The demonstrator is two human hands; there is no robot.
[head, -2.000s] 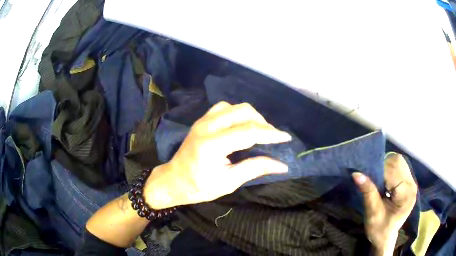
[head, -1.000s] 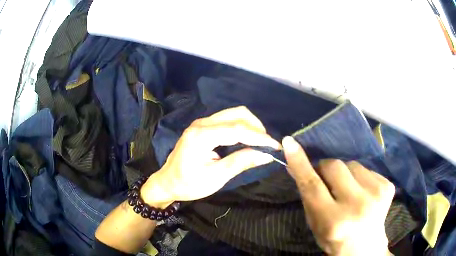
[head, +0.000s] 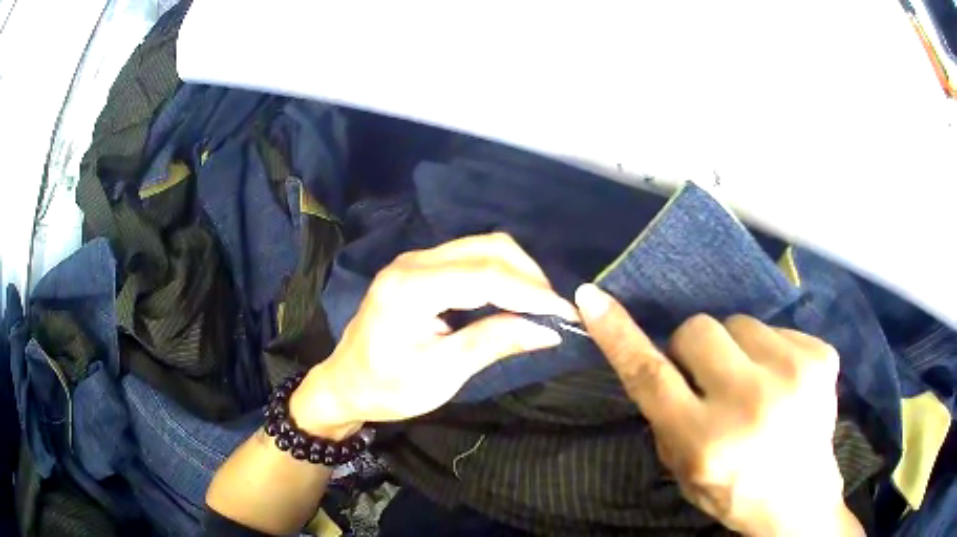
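A navy denim piece [head: 698,252] with a yellow-green edge lies across both hands, its corner pointing up toward the white table edge. My left hand [head: 451,325], with a dark bead bracelet at the wrist, pinches the denim between thumb and fingers. My right hand [head: 724,409] has its index fingertip against the denim beside my left fingertips, thumb hidden, other fingers curled. A short whitish line shows between the fingertips. Olive-brown striped fabric [head: 556,451] hangs below the hands.
The white table [head: 525,73] fills the top, its edge running down to the right. Heaped denim and striped cloth [head: 173,283] lie at left. A tan piece [head: 923,446] is at lower right. An orange strip [head: 932,58] shows at upper right.
My right hand has moved left from the denim's far end to beside my left fingertips. The denim's corner has swung up and left.
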